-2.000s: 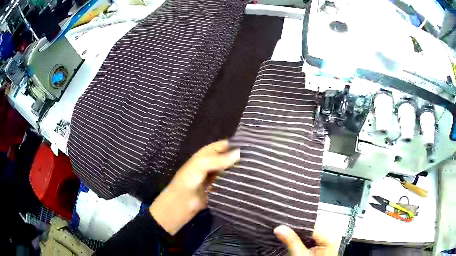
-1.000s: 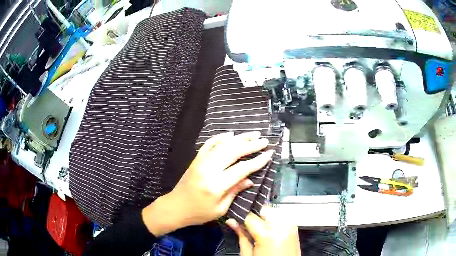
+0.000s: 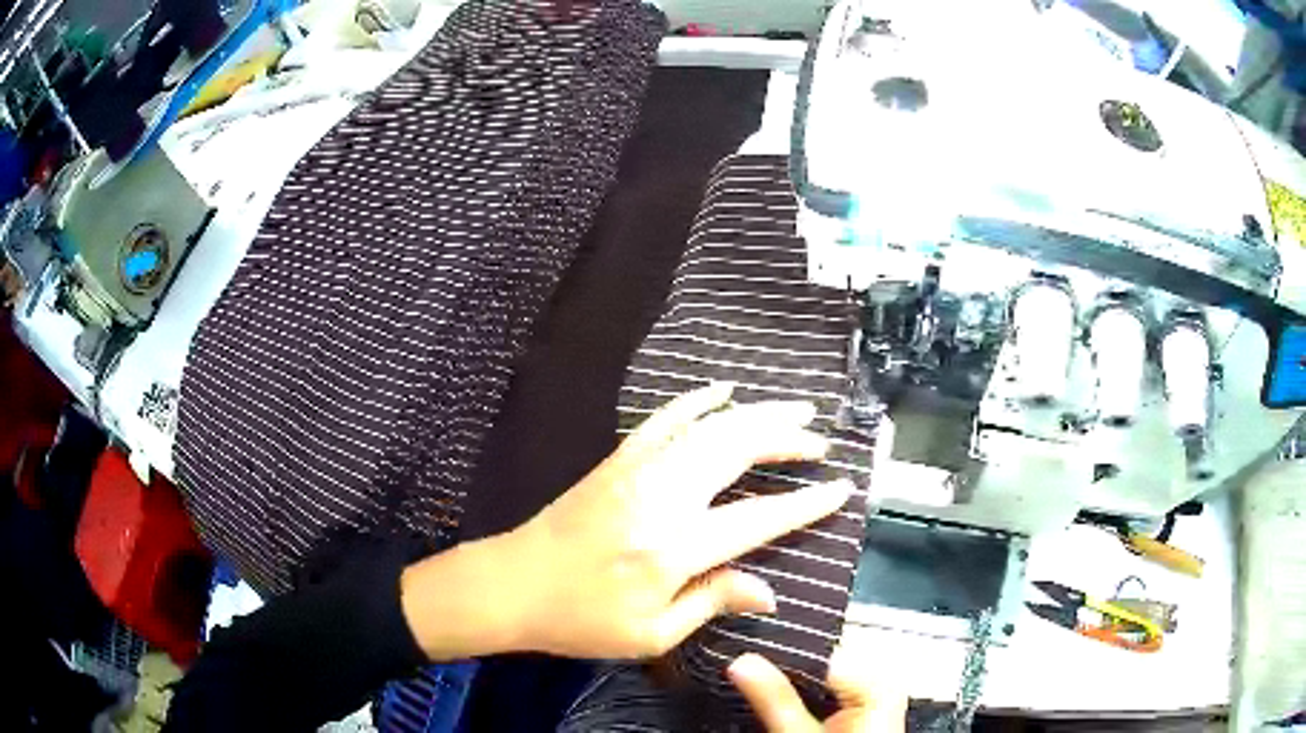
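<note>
The dark striped garment piece (image 3: 752, 272) lies flat on the table, its right edge along the needle area (image 3: 917, 322) of the white overlock machine (image 3: 1003, 151). My left hand (image 3: 602, 551) lies flat on top of the piece, fingers spread and pointing to its right edge. My right hand (image 3: 838, 705) is at the piece's near end, partly cut off by the bottom edge; thumb and fingers pinch the cloth there. The finger undersides are hidden.
A large striped pile (image 3: 373, 301) lies left, with plain dark cloth (image 3: 616, 215) beside it. Snips (image 3: 1117, 620) and a yellow-handled tool (image 3: 1167, 554) lie right. A thread chain (image 3: 975, 666) hangs at the front edge. A red stool (image 3: 136, 537) stands lower left.
From two seconds ago, my left hand has moved from the piece's left edge onto its top. Since one second ago, the bunched near part has been spread flatter, and the view has shifted.
</note>
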